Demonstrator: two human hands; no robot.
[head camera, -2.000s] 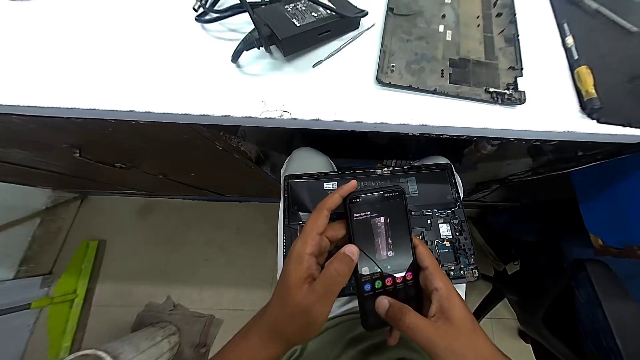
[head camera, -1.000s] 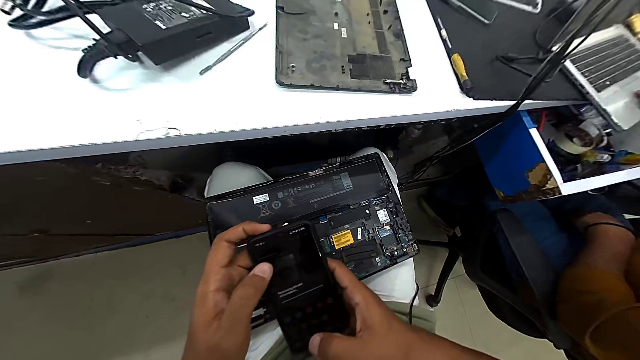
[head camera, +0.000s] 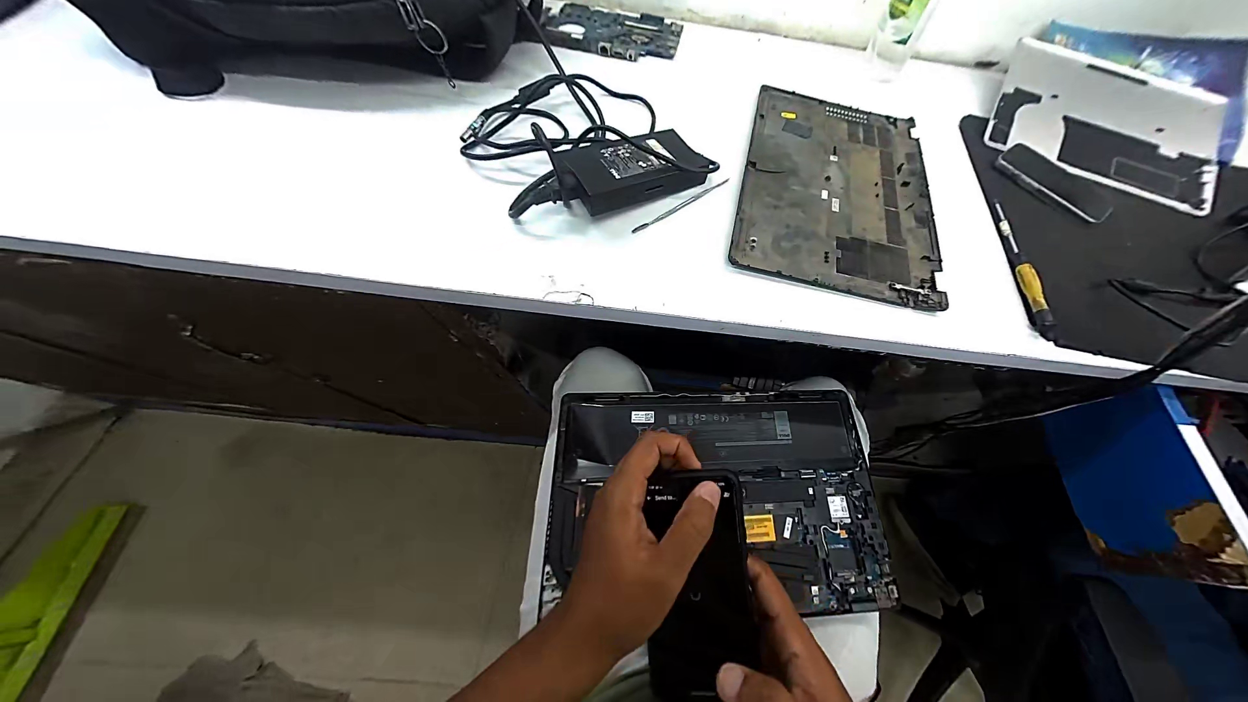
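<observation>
A black smartphone (head camera: 704, 595) with a dark screen is held upright between both hands. My left hand (head camera: 634, 556) wraps its left side, the thumb lying over the upper right of the screen. Around the lower right edge curls my right hand (head camera: 788, 643), its thumb near the bottom of the phone. Beneath them an opened laptop base (head camera: 858, 546) rests on my lap, its long black battery (head camera: 721, 434) toward the desk and a yellow-labelled part (head camera: 760, 528) beside the phone. The phone and left hand hide part of the laptop's inside.
On the white desk (head camera: 341, 214) lie a power adapter (head camera: 634, 171) with cables, a thin metal tool (head camera: 680, 206), a laptop bottom cover (head camera: 834, 195), a black bag (head camera: 312, 34) and a circuit board (head camera: 614, 34). A yellow-handled screwdriver (head camera: 1029, 283) lies on a black mat (head camera: 1102, 263).
My left thumb has moved to the upper right of the phone's screen. The icons on the screen two seconds ago are gone, and the screen is mostly dark. The view has shifted.
</observation>
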